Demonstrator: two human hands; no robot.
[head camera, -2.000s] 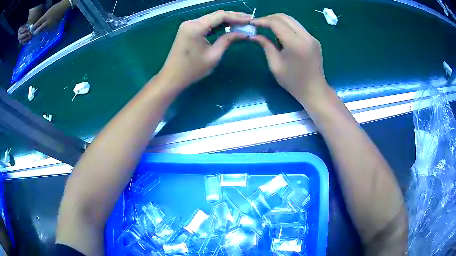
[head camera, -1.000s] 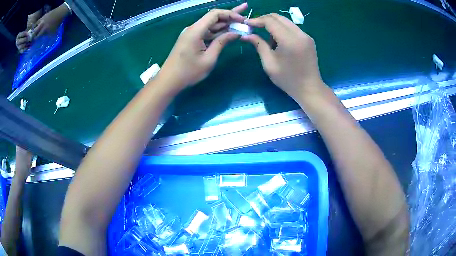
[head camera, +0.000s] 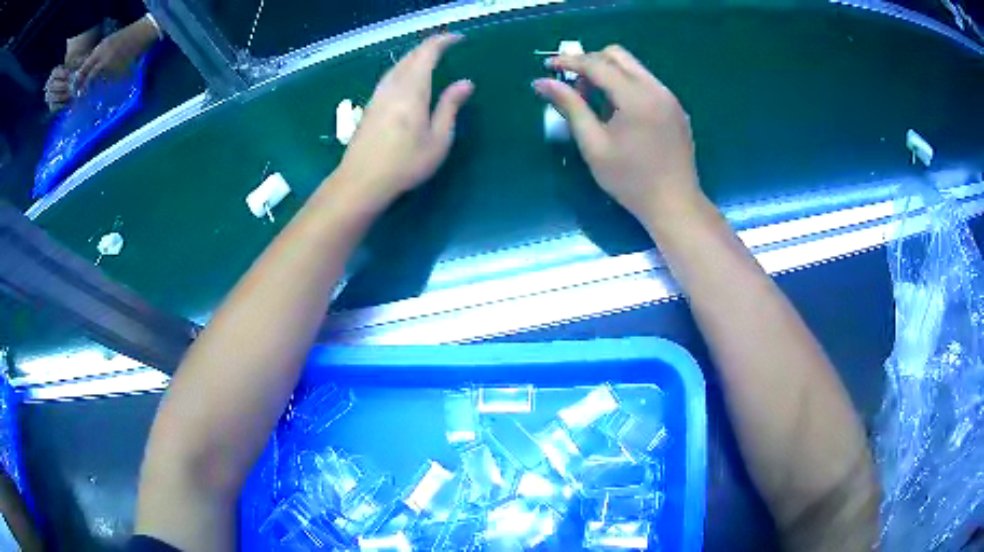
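My left hand (head camera: 401, 127) is over the green belt (head camera: 496, 162), fingers apart and empty. My right hand (head camera: 644, 129) is to its right, thumb and index finger a little apart. A blurred white unit (head camera: 557, 123) is just below my right thumb, apparently out of the grip; whether it touches the belt is unclear. Another white unit (head camera: 570, 52) with a thin pin lies partly behind my right fingertips. The blue tray (head camera: 507, 354) nearest me holds a pile of clear plastic covers (head camera: 432, 485).
More white units lie on the belt, at left (head camera: 269, 195) and far right (head camera: 919, 147). The silver belt edge (head camera: 507, 295) runs behind the tray. A crumpled clear bag (head camera: 937, 356) is at right, a metal post (head camera: 92, 291) at left. Another person's hands (head camera: 108, 59) show top left.
My hands have moved apart and the white unit they held has left the grip. The units on the belt have shifted left. Another person's arm at lower left has gone from view.
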